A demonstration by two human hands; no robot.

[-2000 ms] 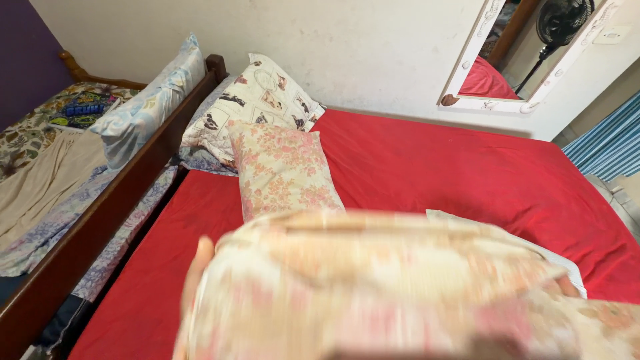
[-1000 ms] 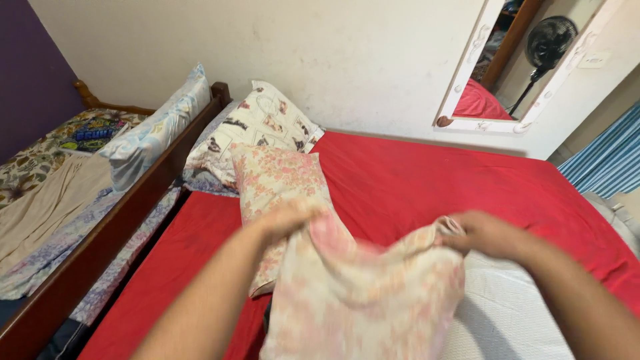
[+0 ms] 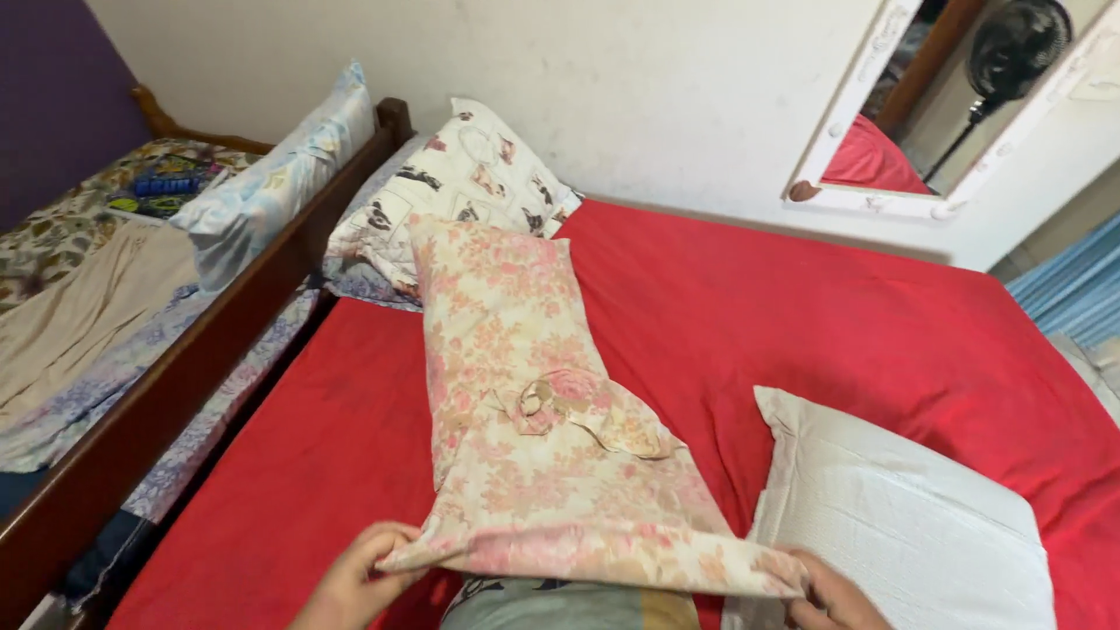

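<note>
A floral pillowcase, cream with pink and orange flowers, lies spread toward me, its near edge stretched between my hands. My left hand grips the near left corner. The near right corner is held by my right hand. The cloth's far end is bunched and overlaps a matching floral pillow. To the right a white pillow lies on the red bedsheet, close to my right hand. Behind the floral pillow a pillow with printed pictures leans on the wall.
A dark wooden bed rail runs along the left side. Beyond it are a light blue pillow, a beige cloth and another bed. A white-framed mirror is at the back right, with a blue curtain beside it.
The floral pillowcase, held up blurred in front earlier, has come down and lies stretched flat over the bed. My hands have moved nearer to my body and further apart. The white pillow shows more fully.
</note>
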